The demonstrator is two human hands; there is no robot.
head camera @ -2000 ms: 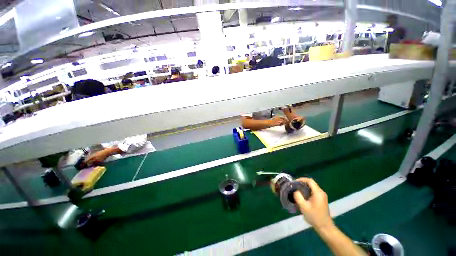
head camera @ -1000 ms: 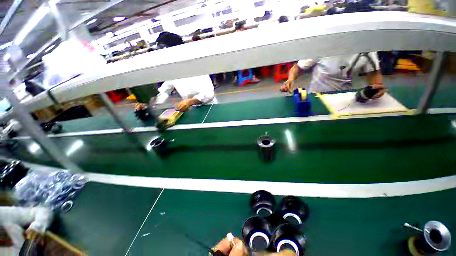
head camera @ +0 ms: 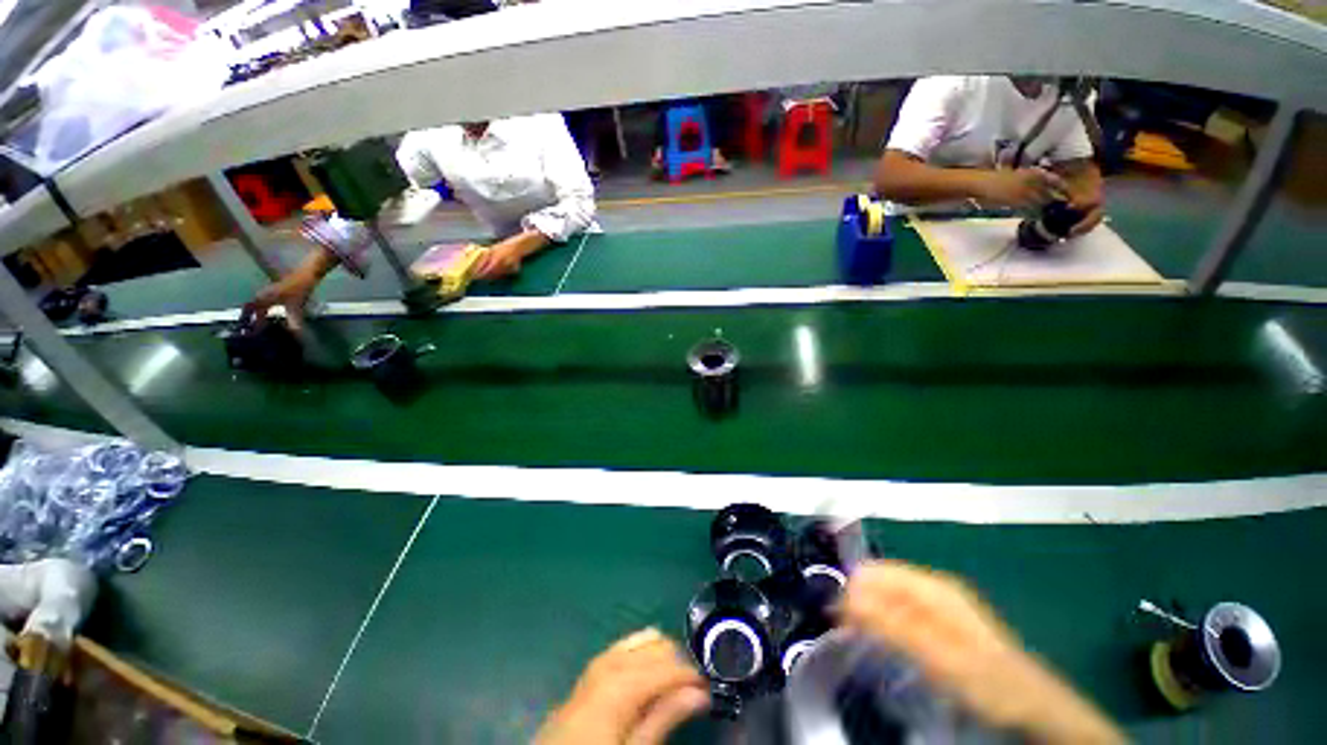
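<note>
Several black housings (head camera: 729,632) with pale rings stand clustered on the green bench in front of me. My left hand (head camera: 626,696) is at their near left, fingers bent; whether it grips anything is unclear. My right hand (head camera: 968,640) is motion-blurred at their right, over a blurred silver-rimmed unit (head camera: 819,706) at the bottom edge. I cannot tell which hand bears this unit. A pale pinkish blur shows above my right fingers. A flanged metal unit (head camera: 1234,646) with a yellow band and a thin piece sticking out stands at the right.
The conveyor (head camera: 931,422) carries black units (head camera: 713,373) beyond a white rail (head camera: 582,488). Clear plastic bags (head camera: 80,502), a carton (head camera: 160,699) and another person's gloved hand are at the left. Two workers sit opposite, near a blue holder (head camera: 865,245). A white shelf crosses above.
Both hands show more fully, and my right hand has risen beside the housings. The silver-rimmed unit now shows under it. The white piece at my left fingertips no longer shows. An opposite worker reaches to the conveyor.
</note>
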